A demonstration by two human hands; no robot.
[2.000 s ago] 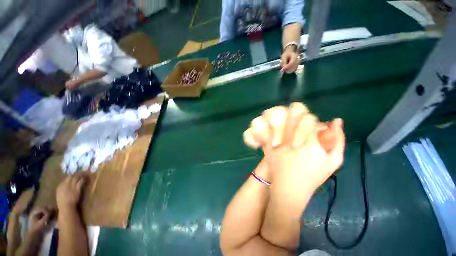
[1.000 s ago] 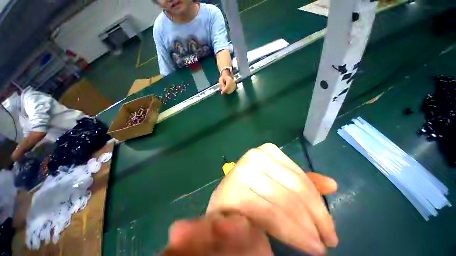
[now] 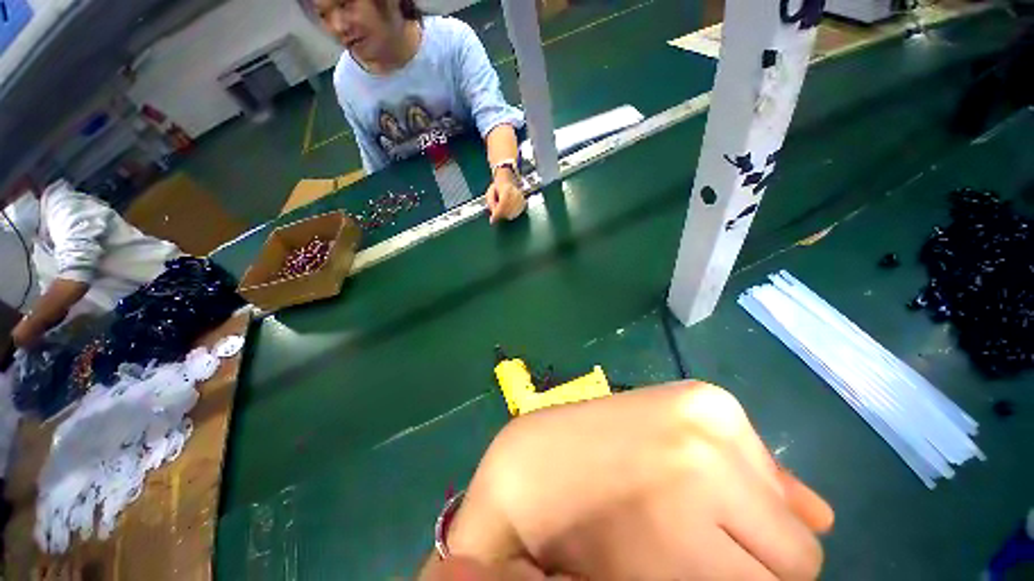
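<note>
A yellow glue gun lies on the green bench just beyond my hand, its dark nozzle pointing away and its near part hidden. My left hand, apparently the one with the thin bracelet, is in the foreground, back up, wrist bent and fingers folded down. I see nothing held in it. A small patch of skin at the bottom edge may be my right hand; it is almost wholly cut off and its fingers cannot be read.
Bluish-white glue sticks lie right of the white post. A black parts pile is far right. White discs lie on the brown board at left. A cardboard box stands ahead. One person sits opposite, another at left.
My hands were raised and entwined, then lowered and bent. The bracelet hand has moved slightly right, showing more of the glue gun. The view has turned right.
</note>
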